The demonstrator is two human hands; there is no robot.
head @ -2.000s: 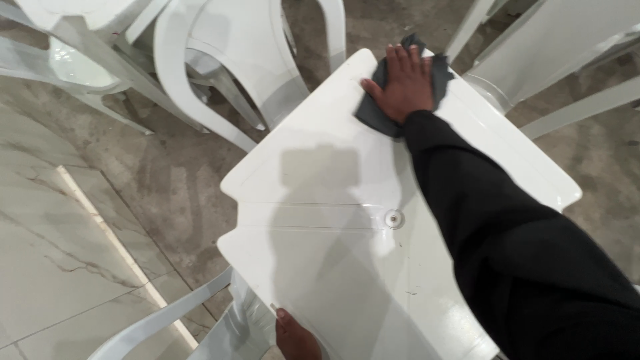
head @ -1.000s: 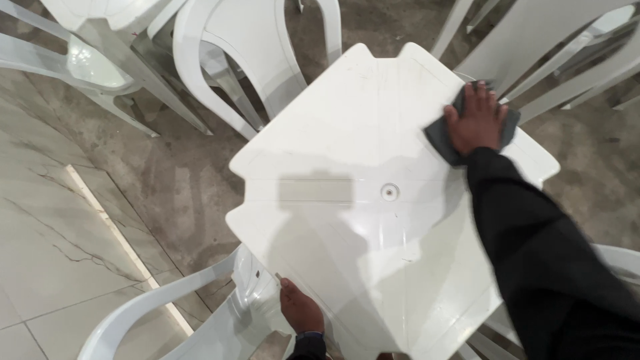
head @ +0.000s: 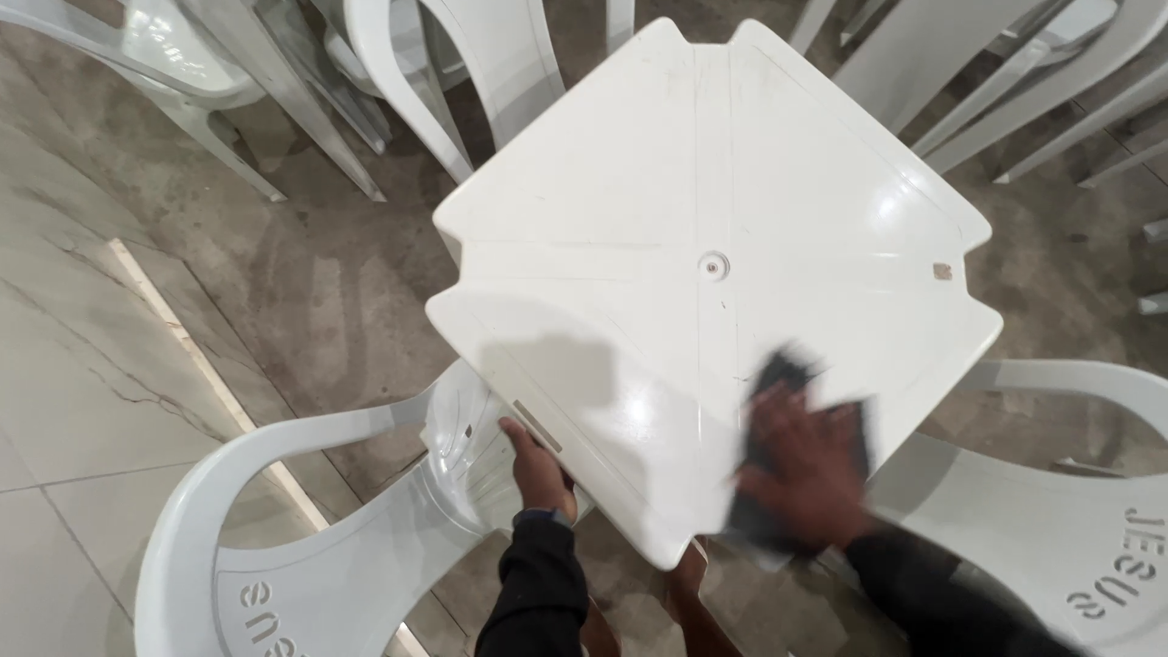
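Observation:
A white plastic table (head: pixel 593 192) with notched edges and a round hole plug at its middle fills the centre of the view. My right hand (head: pixel 803 465), blurred by motion, presses a dark grey cloth (head: pixel 762 511) on the table's near right part; the cloth reaches the near edge. At the near left edge, my left hand (head: pixel 541 470) grips the table's rim, its thumb up at the side and the other fingers hidden below. Both arms wear black sleeves.
White plastic armchairs stand at the near left (head: pixel 347 511) and near right (head: pixel 985 493), with cut-out lettering in their backs. More white chairs (head: pixel 511 64) and table legs stand beyond the table. A pale strip (head: pixel 182 328) crosses the floor at left.
My right hand has moved with the cloth from the table's far side, along the right part, to the near edge. My left hand stays by the near left edge.

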